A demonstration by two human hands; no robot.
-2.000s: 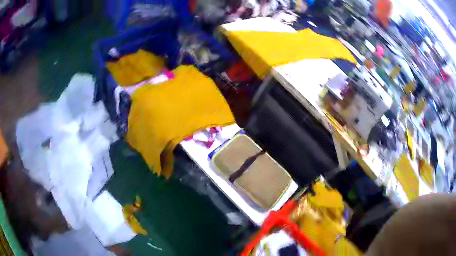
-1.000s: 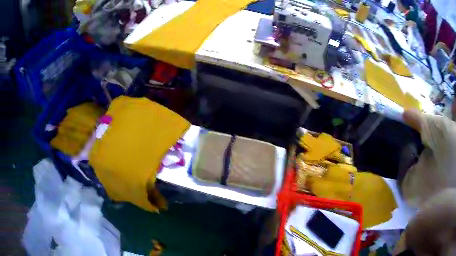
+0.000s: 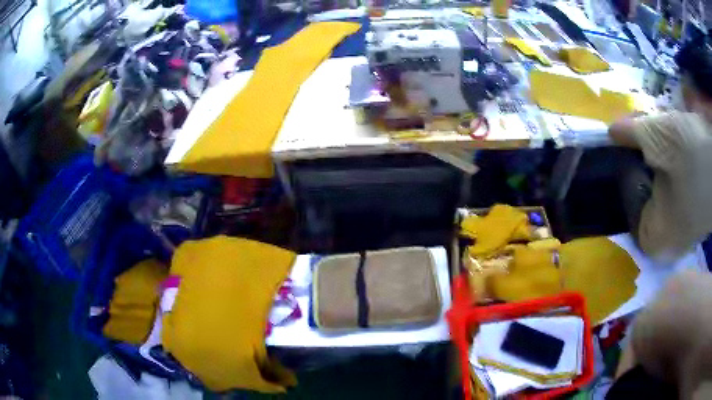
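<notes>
Neither of my hands can be made out. A tan padded bench seat [image 3: 379, 289] with a dark strap lies on a white bench. Mustard-yellow fabric pieces [image 3: 222, 301] lie over the bench's left end and hang down its front. Behind, the overlock machine [image 3: 421, 66] stands on a white table [image 3: 328, 133]. A long yellow panel [image 3: 273, 94] lies left of it, its near end over the table edge. A red plastic basket [image 3: 589, 344] at lower right holds papers and a dark smartphone [image 3: 532, 344].
A blue crate [image 3: 94, 297] stands at left, with yellow cloth in it. An open box [image 3: 546, 226] holds yellow scraps. A person in a beige top [image 3: 675, 172] sits at right. A blurred brownish shape [image 3: 679, 336] is at lower right. Red-handled scissors [image 3: 478, 127] lie by the machine.
The view has turned and levelled, so the bench and table now lie nearly straight across. More of the seated person and the red basket shows. No object has clearly been moved.
</notes>
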